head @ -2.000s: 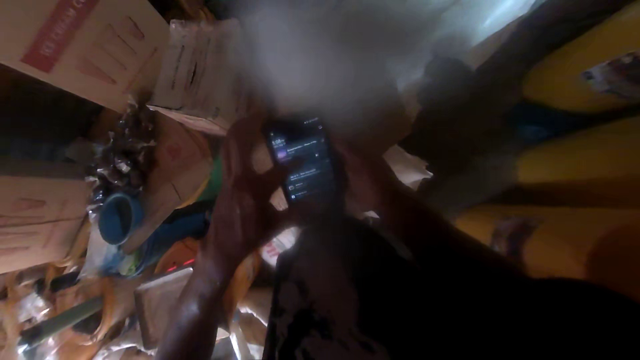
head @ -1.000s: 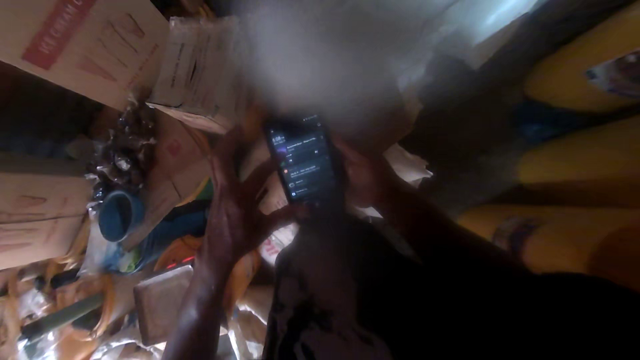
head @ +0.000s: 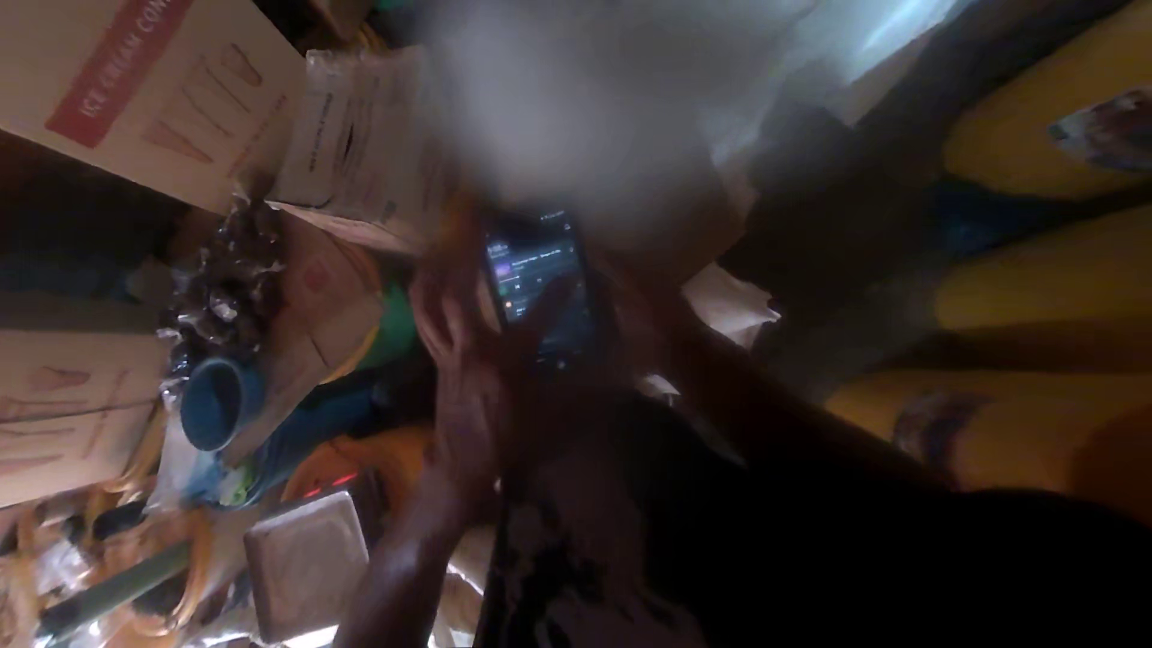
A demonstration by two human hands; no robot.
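A dark smartphone point(head: 540, 288) with a lit screen is near the middle of the view, tilted slightly. My right hand point(head: 634, 301) is dim and blurred along the phone's right edge and grips it. At the phone's lower left is my left hand point(head: 477, 346), its thumb reaching over the screen and its other fingers spread beside the left edge. Whether those fingers touch the case is hard to see. Dark patterned clothing point(head: 576, 540) fills the area below both hands.
Cardboard boxes point(head: 360, 144) stand at upper left, one printed with ice cream cones. Left of my hands are dark items in clear plastic point(head: 225, 288), a blue cup-like container point(head: 216, 405) and a square metal-topped device point(head: 310, 567) with red lit digits. Large yellow containers point(head: 1035, 297) line the right side.
My left hand has moved in toward the phone, and its thumb now lies over the screen, where one second ago it was at the lower edge. My right hand still holds the phone.
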